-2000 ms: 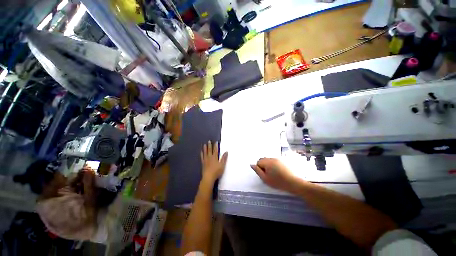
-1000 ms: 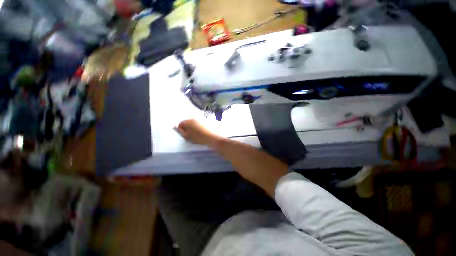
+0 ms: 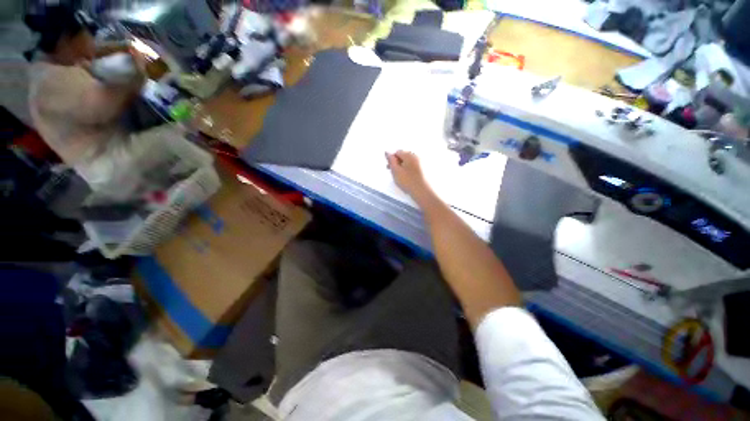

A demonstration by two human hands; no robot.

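My right hand (image 3: 405, 171) rests on the white machine table (image 3: 370, 136), its fingers curled in, with nothing visible in it. My left hand is not in view. A large dark grey fabric panel (image 3: 321, 111) lies flat to the left of my right hand, not touched by it. Another dark grey panel (image 3: 526, 226) with a curved edge lies to the right of my forearm, partly hidden by the sewing machine (image 3: 571, 136). A folded dark grey piece (image 3: 423, 39) lies beyond the table.
Scissors (image 3: 689, 349) with yellow and red handles are at the table's right end. A brown carton (image 3: 230, 247) with blue tape stands left of my knees. A perforated basket (image 3: 164, 205) is beside it. A person (image 3: 82, 107) sits at the left. A red packet (image 3: 503, 58) lies behind the machine.
My left hand, earlier flat on the large panel, has gone out of view. My right hand stays curled on the table. The view has turned and tilted down, showing my lap and the carton.
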